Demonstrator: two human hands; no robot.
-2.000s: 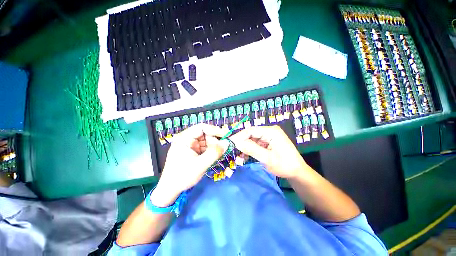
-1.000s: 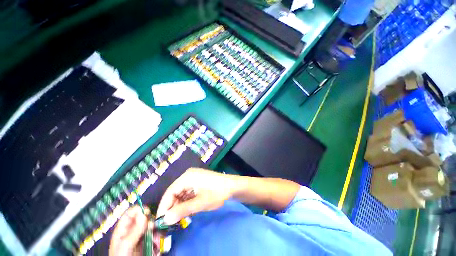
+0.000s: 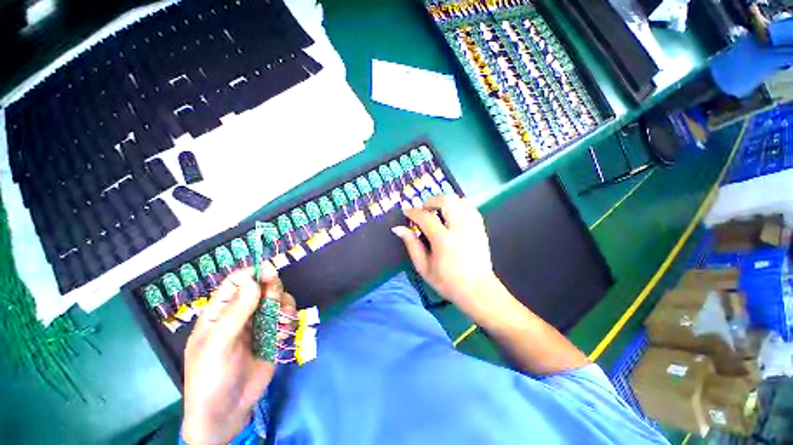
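My left hand (image 3: 228, 352) holds a bunch of green circuit boards (image 3: 268, 330) by their green edge strip. Wires run from the boards to white and yellow plugs (image 3: 306, 335) on the right. My right hand (image 3: 448, 245) is over the right end of the black work tray (image 3: 339, 265), with thumb and index finger near the short second row. A small dark and yellowish bit shows between those fingertips; its form is partly hidden. One long row of wired boards lies along the tray's far side.
Black pads (image 3: 96, 143) lie in rows on a white backing sheet (image 3: 343, 130), two loose. A pale slip (image 3: 416, 89) and a full tray (image 3: 522, 87) lie farther right. Green scrap rails (image 3: 39, 326) are at left. A black panel (image 3: 556, 252) and cardboard boxes (image 3: 687, 348) are at right.
My right hand has left the bunch and moved right to the tray's end. My left hand still holds the bunch. The view swung right, then partly back left.
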